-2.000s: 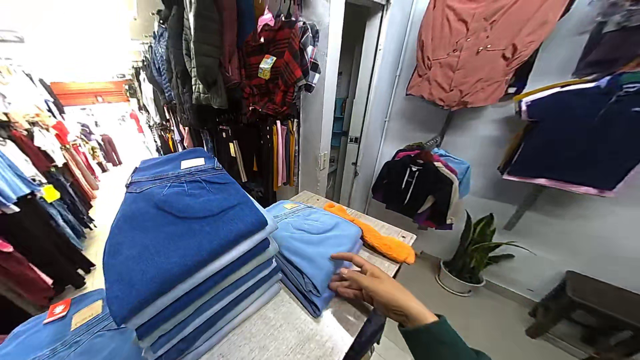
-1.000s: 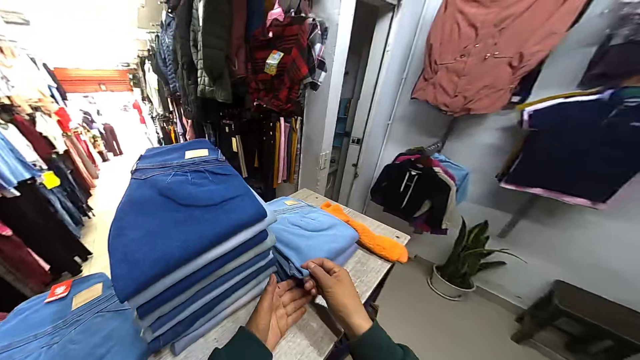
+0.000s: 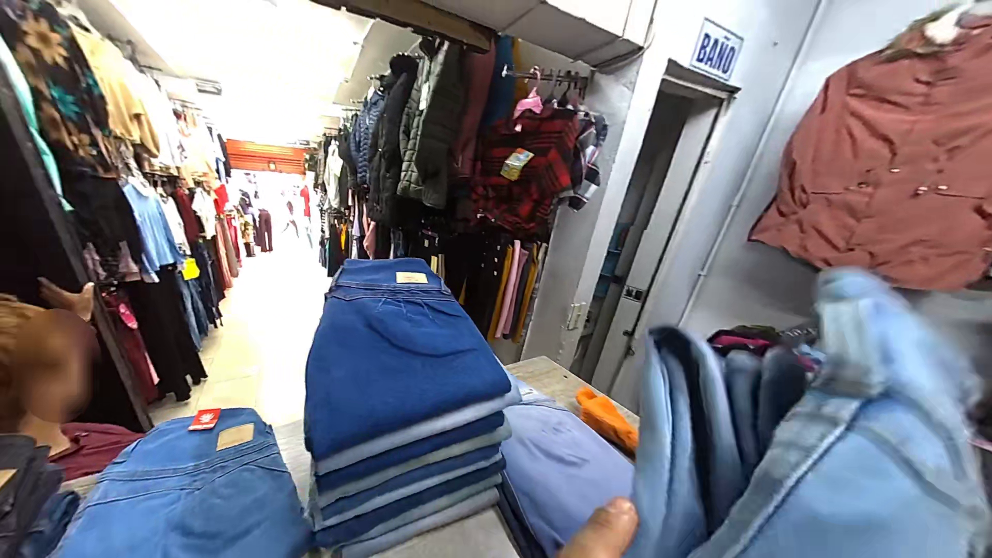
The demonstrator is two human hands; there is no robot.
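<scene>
At the bottom edge, only part of my left hand [image 3: 601, 533] shows, its thumb against the lower left side of light-blue jeans [image 3: 860, 480]. These jeans are raised at the right, folded over and blurred by motion. My right hand is not visible; the jeans may hide it. Left of them, a pale blue-violet folded garment [image 3: 566, 465] lies on the table, with darker cloth under it. A tall stack of folded jeans [image 3: 403, 372], dark blue on top, stands in the middle. Another pair of blue jeans [image 3: 186, 496] with a red tag lies at the left.
An orange fuzzy item [image 3: 608, 418] lies on the table [image 3: 554, 376] behind the raised jeans. A person [image 3: 54, 372] is at the far left, one hand lifted. Clothes racks [image 3: 434, 124] line the aisle [image 3: 263, 310]. A doorway [image 3: 651, 232] and a hanging salmon jacket [image 3: 891, 163] are at the right.
The light-blue jeans have been lifted off the small pile, exposing the blue-violet garment. My right hand has gone out of sight. The view has turned left, and a person now shows there.
</scene>
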